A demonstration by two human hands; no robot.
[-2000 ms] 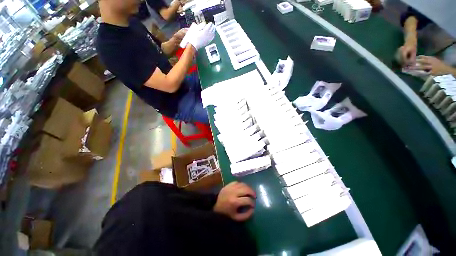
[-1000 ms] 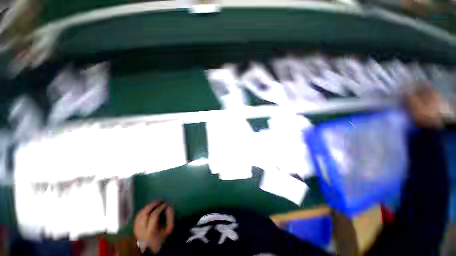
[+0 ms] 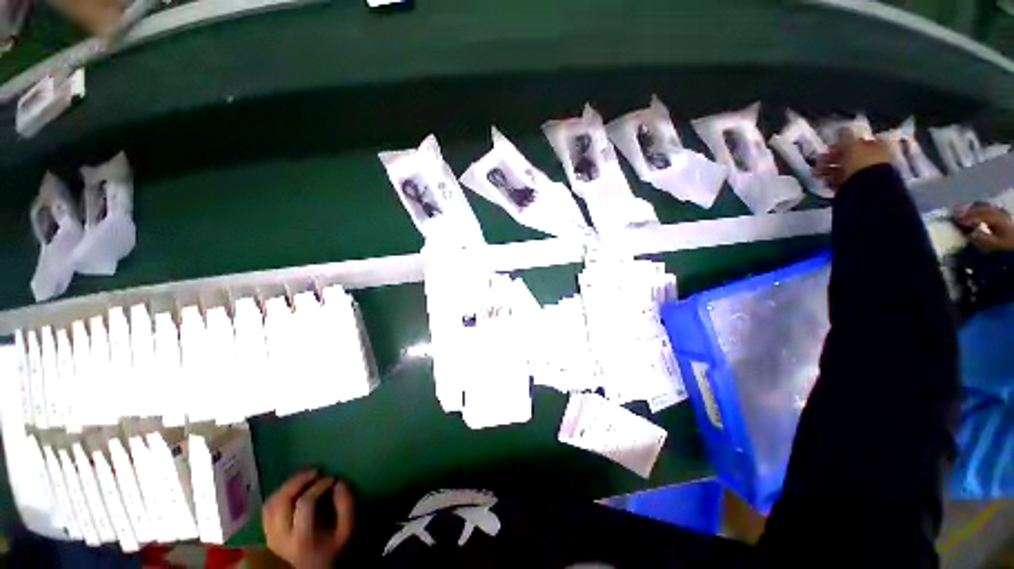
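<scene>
My left hand (image 3: pixel 309 517) rests bare at the bench's near edge, fingers loosely curled, with no item visible in it. My right hand (image 3: pixel 854 161) is stretched out over the belt at the right, fingertips on or just above a frosted bagged part (image 3: pixel 803 153); whether it grips is unclear. More bags with dark items inside lie in a line, such as this bagged part (image 3: pixel 584 161). Two rows of white retail boxes (image 3: pixel 239 356) stand at the left. Card inserts (image 3: pixel 478 356) and leaflets (image 3: pixel 628 333) lie mid-bench, with a single printed card (image 3: pixel 612 433) nearer me.
An open blue bin (image 3: pixel 745 367) with shiny clear contents stands right of the leaflets, partly behind my right arm. A pale metal rail (image 3: pixel 734 228) separates bench and belt. Another person's hand (image 3: pixel 984 226) is at the far right. Two bags (image 3: pixel 106 217) and a small box (image 3: pixel 50 102) lie upper left.
The view has swung right from the neighbouring worker and box rows to the inserts, bin and bag line. My right hand has moved from near the bin's far right corner onto the bag line.
</scene>
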